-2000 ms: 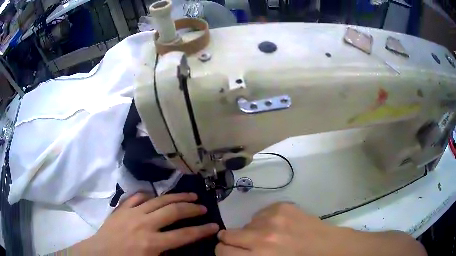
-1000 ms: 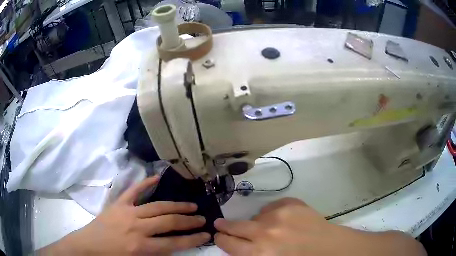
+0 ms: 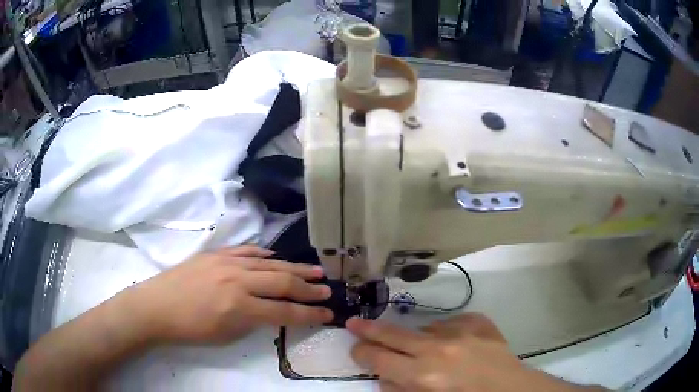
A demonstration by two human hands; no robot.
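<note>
A black fabric panel [image 3: 295, 237] lies under the presser foot [image 3: 353, 295], mostly covered by my left hand. The white fabric panel [image 3: 176, 164] it lies with spreads left and behind the machine head. My left hand [image 3: 245, 295] lies flat on the black fabric, fingertips just left of the foot; it presses on the cloth. My right hand [image 3: 437, 348] is just in front of the foot, its fingertips at the black fabric's near edge; whether they pinch it cannot be told.
The cream sewing machine [image 3: 536, 168] fills the right side. A thin black cord loop [image 3: 469, 287] lies on the bed right of the needle. A cream spool post [image 3: 361, 61] stands on the head. Clear plastic [image 3: 31, 260] is at the table's left end.
The black fabric has moved away from me under the foot, and its near edge is now close to the foot. My left hand has moved forward with it. The view has shifted left.
</note>
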